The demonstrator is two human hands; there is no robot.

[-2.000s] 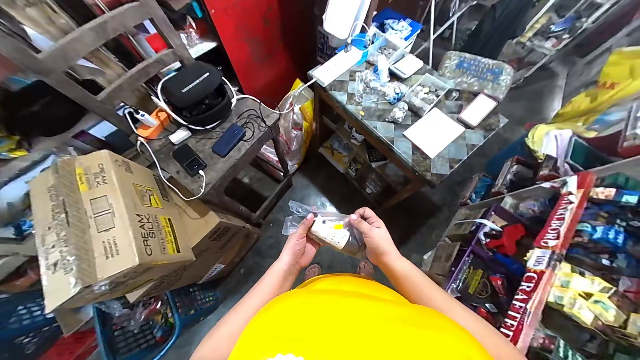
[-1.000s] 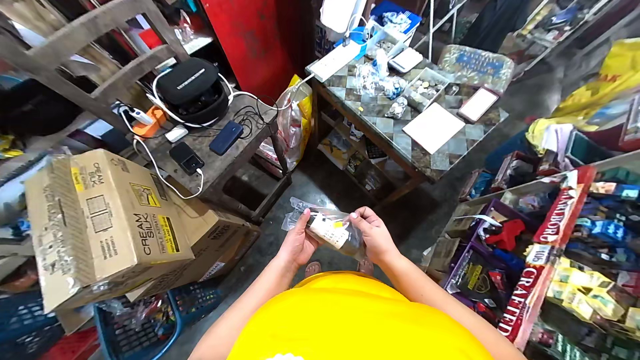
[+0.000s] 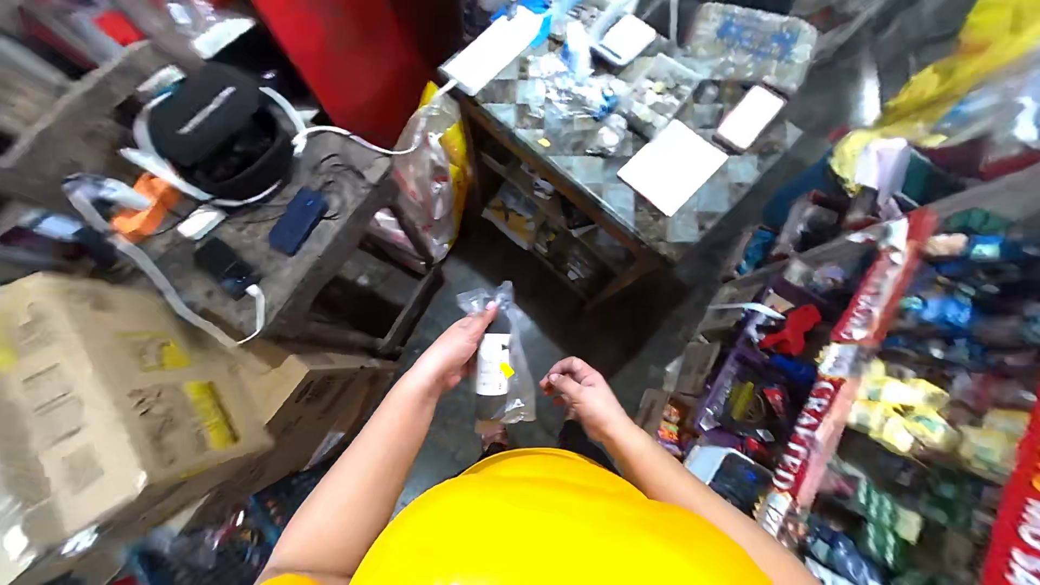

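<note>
My left hand [image 3: 463,345] grips the upper part of a clear plastic bag [image 3: 520,394], which hangs down over the dark floor in front of my yellow shirt. Inside or against the bag is an item with a white label [image 3: 493,364] that bears writing and a small yellow mark. To the right of the bag is my right hand [image 3: 578,390], apart from it, with its fingers curled; whether anything small is between the fingertips cannot be told.
A table with a checkered top [image 3: 601,175] stands ahead, holding papers, a phone and plastic bags. At left, a wooden chair [image 3: 325,260] bears a black case, phones and cables, above cardboard boxes [image 3: 122,406]. Shelves of packaged goods [image 3: 902,406] line the right.
My right hand has let go of the bag and moved away to the right. The bag, held across both hands before, now hangs upright from my left hand. The view has blurred.
</note>
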